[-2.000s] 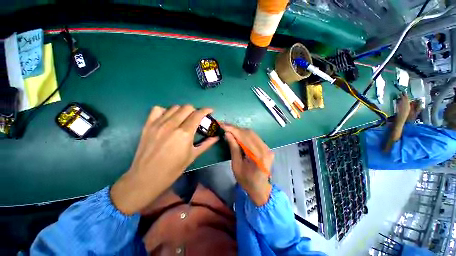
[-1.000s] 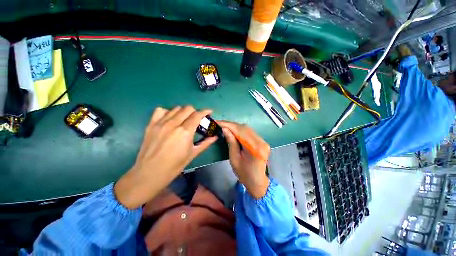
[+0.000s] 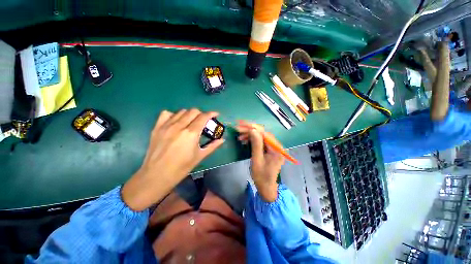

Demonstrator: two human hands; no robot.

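My left hand [image 3: 175, 144] holds a small black electronic module [image 3: 213, 129] between thumb and fingers over the front of the green mat. The module's open side shows gold parts and a white patch. My right hand [image 3: 261, 149] holds a slim orange stick tool [image 3: 279, 148] just to the right of the module. The tool's tip is blurred and appears apart from the module. Two similar modules lie on the mat, one [image 3: 213, 79] behind my hands and one [image 3: 92, 125] to the left.
Silver tweezers [image 3: 275, 109] and white-and-orange tools [image 3: 290, 97] lie right, by a brown pot [image 3: 295, 67] and yellow-brown sponge [image 3: 318, 98]. An orange-and-black cylinder [image 3: 262, 36] hangs behind. A tray of dark parts [image 3: 359, 191] stands right. Another person's arm [image 3: 440, 85] shows far right.
My right hand and the orange tool have moved right, away from the module. My left hand still holds the module. The other person's arm at the far right has changed position.
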